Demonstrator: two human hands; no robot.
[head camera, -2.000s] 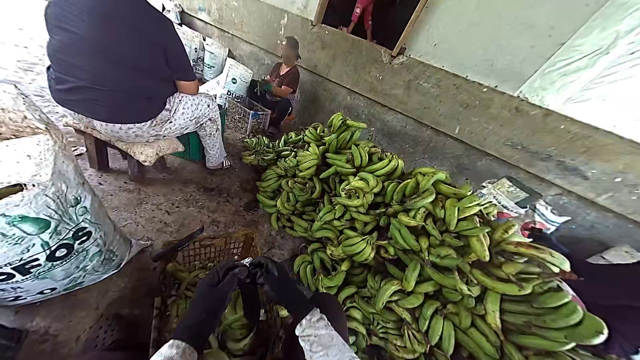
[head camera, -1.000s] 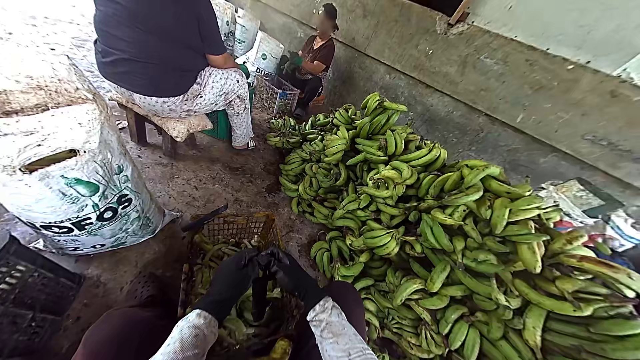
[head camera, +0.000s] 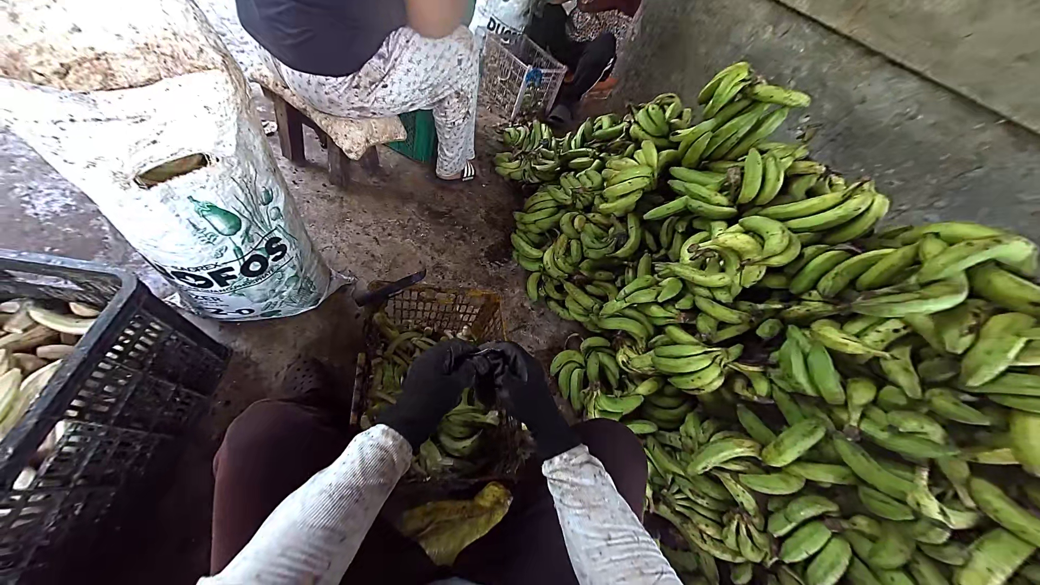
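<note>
Both hands wear black gloves and meet above a yellow plastic crate (head camera: 443, 309) between the knees. My left hand (head camera: 436, 388) touches my right hand (head camera: 524, 394) at the fingertips. Something dark shows between the fingers, too unclear to name, and whether either hand grips it cannot be told. Green peels and plantain pieces (head camera: 463, 431) lie in the crate below. A dark-bladed tool, perhaps a knife (head camera: 394, 287), rests at the crate's far left corner. To the right spreads a large heap of green plantains (head camera: 699, 268). A yellowish peel (head camera: 459, 520) lies on the lap.
A black crate (head camera: 122, 357) of peeled plantains stands at the left, near a full white printed sack (head camera: 244, 236). Ahead, a person sits on a wooden bench (head camera: 313, 134); another sits beyond a pale crate (head camera: 520, 77). A concrete wall (head camera: 910, 122) runs behind the heap.
The view has tilted down and turned left, bringing the black crate of peeled plantains into sight. The two gloved hands stay together over the yellow crate.
</note>
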